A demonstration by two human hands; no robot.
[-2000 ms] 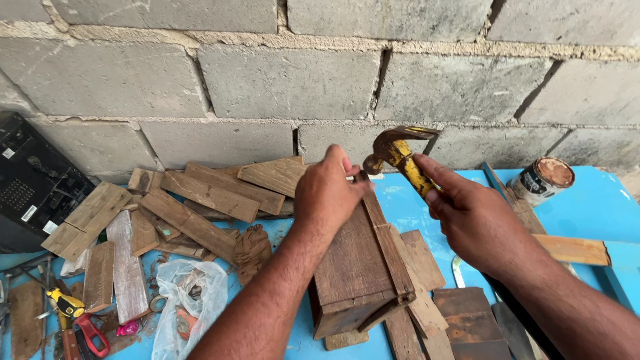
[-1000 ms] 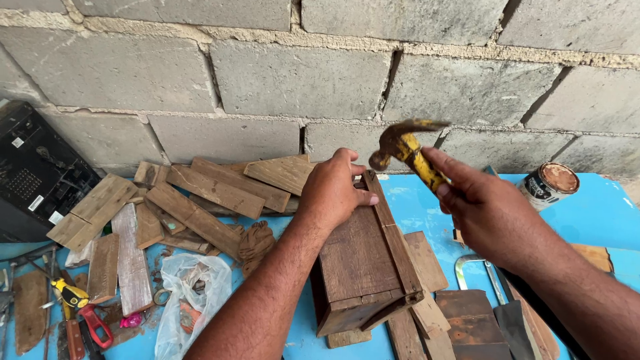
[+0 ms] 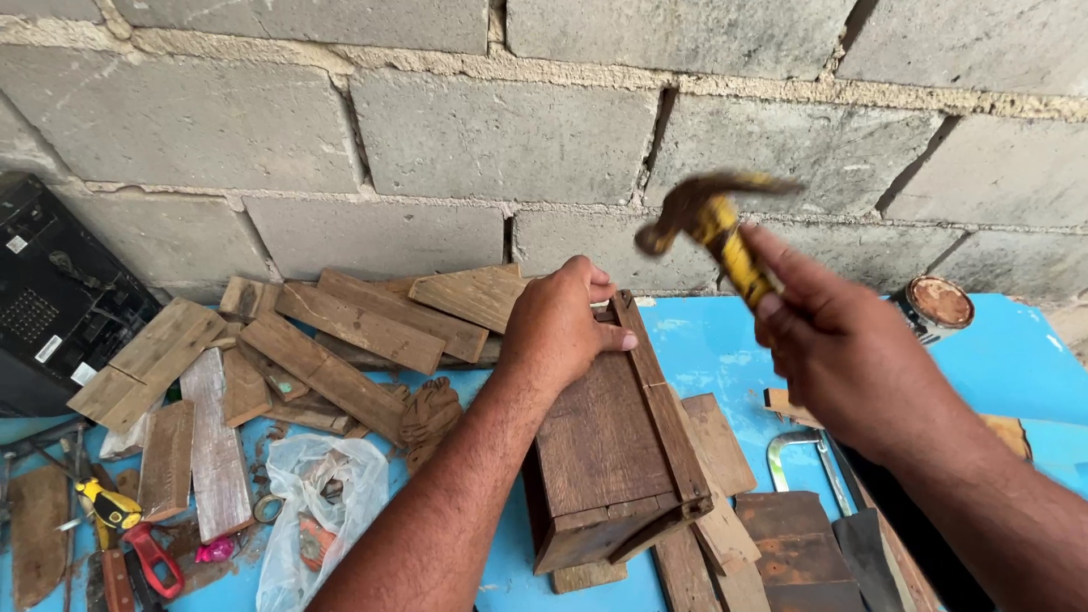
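A worn claw hammer with a yellow and black handle [image 3: 738, 255] is gripped in my right hand [image 3: 841, 340], raised above and to the right of a brown wooden box [image 3: 608, 433]. The hammer head is blurred. My left hand [image 3: 565, 327] grips the far end of the box, its thumb on the top face beside a narrow wooden strip [image 3: 659, 391] that runs along the right edge. Whatever its fingertips hold at that corner is hidden. The box lies tilted on scrap boards, its near end toward me.
Scrap wood pieces [image 3: 365, 327] lie piled at the left, near a plastic bag [image 3: 319, 510] and screwdrivers [image 3: 115, 506]. A black appliance casing [image 3: 64, 297] stands far left. At right are an open paint can [image 3: 939, 308] and a hacksaw frame [image 3: 778, 450]. A block wall [image 3: 510, 136] rises behind.
My right hand has lifted the hammer away from the box corner, where its head was close to my left hand in the earliest frame. My left hand stays on the far end of the box.
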